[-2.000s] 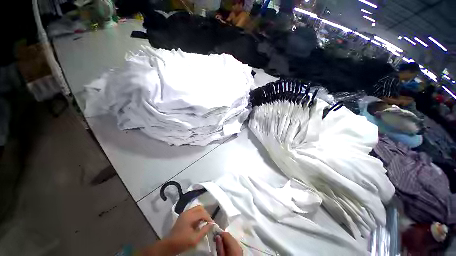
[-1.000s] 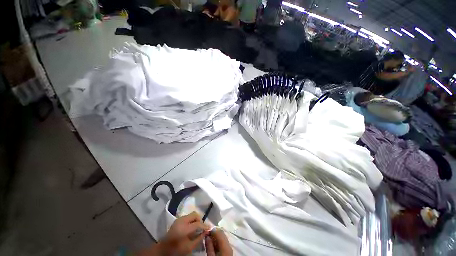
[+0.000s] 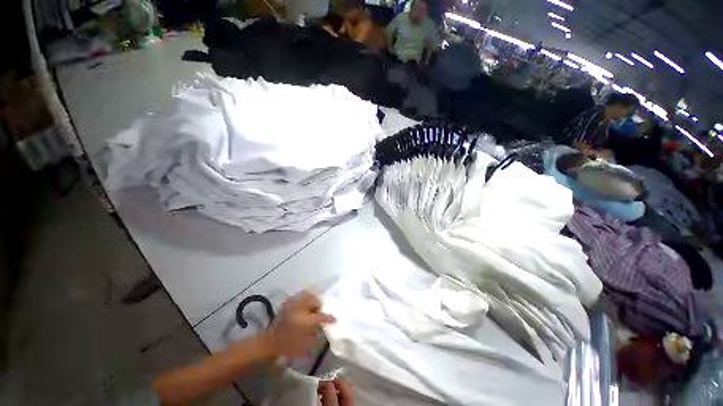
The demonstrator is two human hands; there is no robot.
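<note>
A white shirt point(image 3: 412, 349) lies on the table at the bottom centre, its neck end around a black hanger point(image 3: 255, 311) whose hook points up and left. My left hand point(image 3: 297, 327) is over the collar area, fingers closed at the cloth's edge, a little blurred. My right hand point(image 3: 336, 392) is at the bottom edge, partly cut off, its fingertips on white cloth. A thin dark piece point(image 3: 319, 358) shows between the hands; I cannot tell if it is part of the hanger.
A shirt pile point(image 3: 262, 151) lies at the back left. A bundle of hung shirts point(image 3: 491, 238) with black hooks lies to the right. Clear plastic sleeves point(image 3: 591, 373) and a purple striped shirt point(image 3: 634, 258) are further right. People and dark clothes are behind the table point(image 3: 230, 273).
My left hand has moved up to the collar, away from my right hand. My right hand has moved lower, towards the picture's bottom edge. The neck opening is more covered.
</note>
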